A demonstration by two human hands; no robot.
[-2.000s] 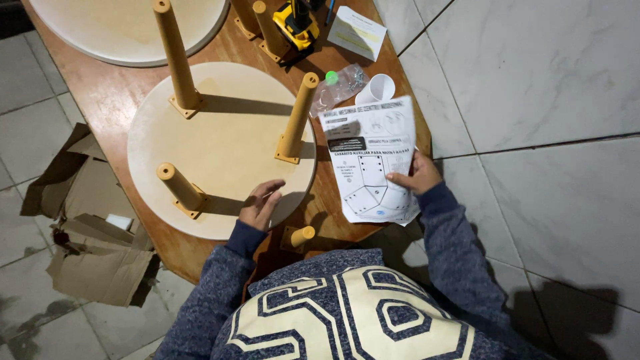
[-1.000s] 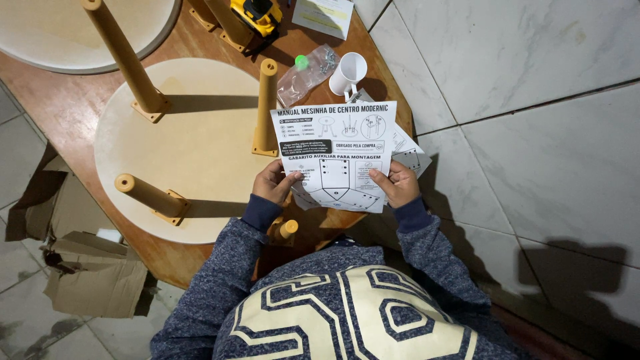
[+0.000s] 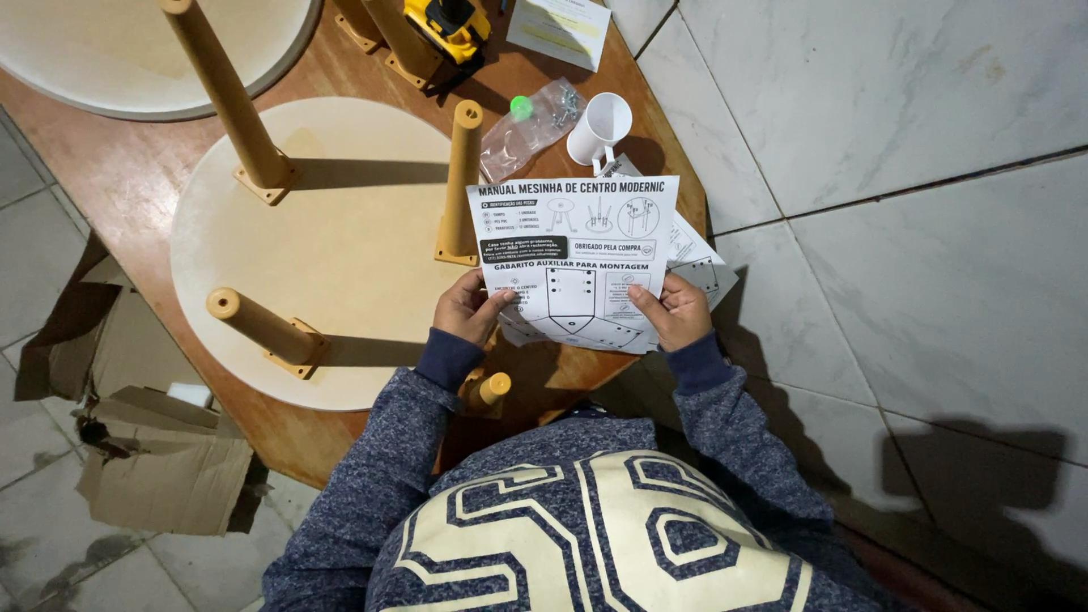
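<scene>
A printed instruction sheet [image 3: 574, 246] with drawings is held up in front of me. My left hand [image 3: 466, 310] pinches its left edge, and my right hand [image 3: 676, 313] grips the right edge. More printed paper [image 3: 699, 263] lies behind it. Left of my hands, a round pale tabletop [image 3: 357, 314] lies on the wooden table with three turned-up wooden legs on mounting plates: a tall leg [image 3: 234, 102], a near leg [image 3: 263, 327] and a right leg [image 3: 461, 178] beside the sheet. Another short-looking leg [image 3: 489, 393] stands at the table's near edge, below my left hand.
A white mug [image 3: 600, 127] and a clear plastic bag of screws [image 3: 535, 123] stand beyond the sheet. Further back are a yellow and black power tool [image 3: 455, 30], more legs [image 3: 404, 47], a card [image 3: 561, 30] and a second round top [image 3: 144, 51]. Torn cardboard [image 3: 161, 459] lies on the floor; a tiled wall [image 3: 935, 255] is right.
My left hand, empty over the round top two seconds ago, has moved right onto the sheet. The sheet has been turned so its print reads upright. The white mug now stands up.
</scene>
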